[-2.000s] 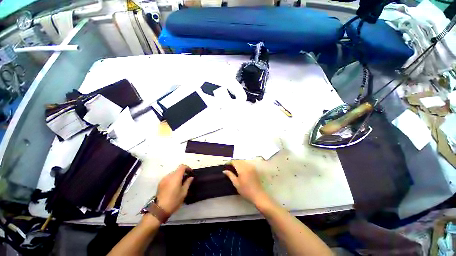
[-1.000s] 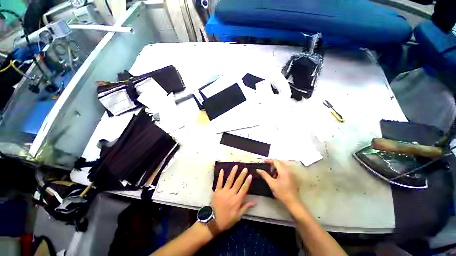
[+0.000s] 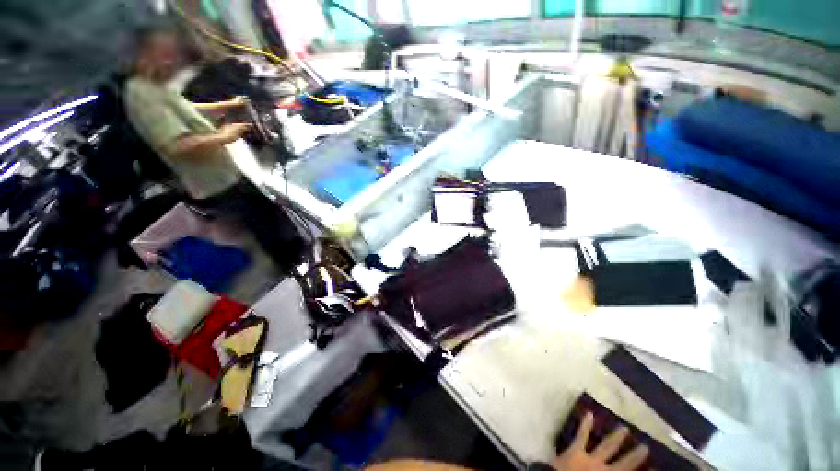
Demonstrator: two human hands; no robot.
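Observation:
My left hand [image 3: 600, 451] is at the bottom edge, cut off by it, lying with spread fingers on a dark maroon cloth piece [image 3: 665, 453]. Part of a forearm shows at the bottom edge. My right hand is out of the picture. A narrow dark strip [image 3: 659, 396] lies just beyond the maroon piece. A black rectangle [image 3: 645, 282] lies farther back beside a pale sheet. A large dark maroon bundle [image 3: 451, 290] sits at the table's left edge. The view is blurred, most at the right.
A dark bundle with white pieces [image 3: 543, 204] lies behind the large bundle. A padded blue board [image 3: 755, 138] is at the back right. A grey-framed machine with a blue bed [image 3: 368, 175] stands left of the table. A person [image 3: 189, 138] stands at the far left, beyond items on the floor.
The view has swung left, so the person and floor show and the iron is out of the picture. My left hand stays on the maroon piece. My right hand has left the view.

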